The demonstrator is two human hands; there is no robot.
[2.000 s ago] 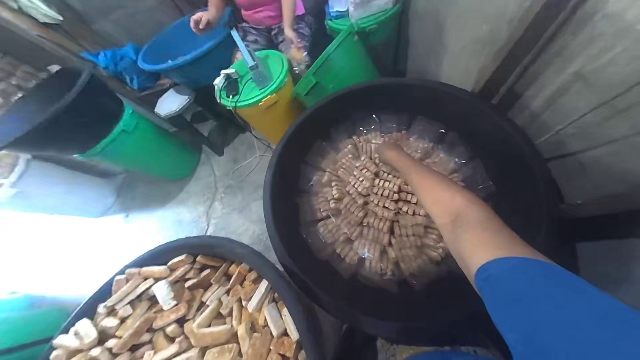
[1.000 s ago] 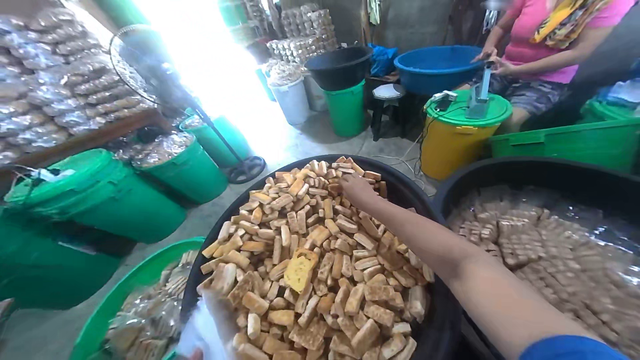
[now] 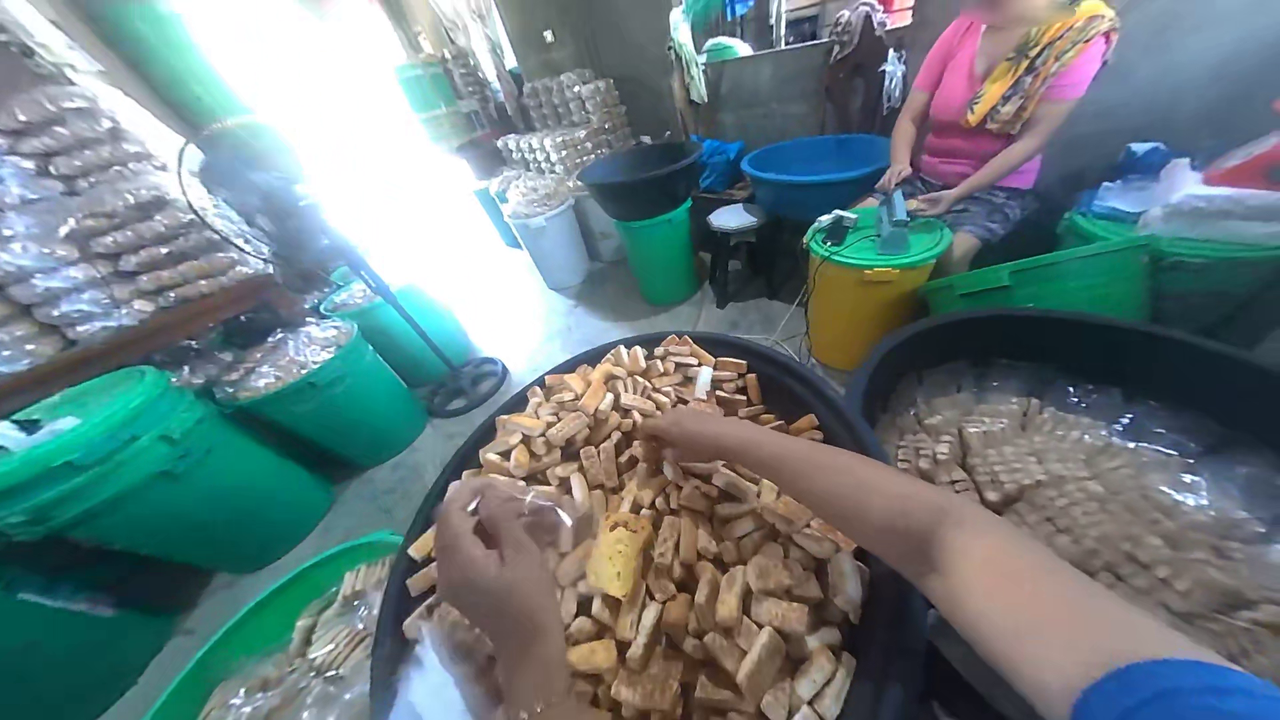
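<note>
Many toasted bread sticks (image 3: 730, 590) fill a round black tub (image 3: 890, 600) before me. Over its left side, my left hand (image 3: 505, 570) holds a clear plastic bag (image 3: 540, 510) by its mouth. My right hand (image 3: 685, 435) reaches down among the bread sticks near the middle; its fingertips are partly hidden, and whether they grip a piece cannot be told. A yellow flat piece (image 3: 618, 555) lies on the sticks between my hands. To the right, a second black tub (image 3: 1060, 330) holds packed bags of bread sticks (image 3: 1050, 470).
A person in a pink shirt (image 3: 960, 150) sits behind a yellow bucket (image 3: 865, 310) with a hand-press sealer (image 3: 893, 225) on its green lid. Green buckets (image 3: 330, 400) and a stand fan (image 3: 470, 385) are at left. A green basin (image 3: 250, 620) with packed bags sits at lower left.
The view has swung from the tub of packed bags to the bread-stick tub. My right hand has moved from the packed bags into the loose sticks. My left hand with the bag has come further into view.
</note>
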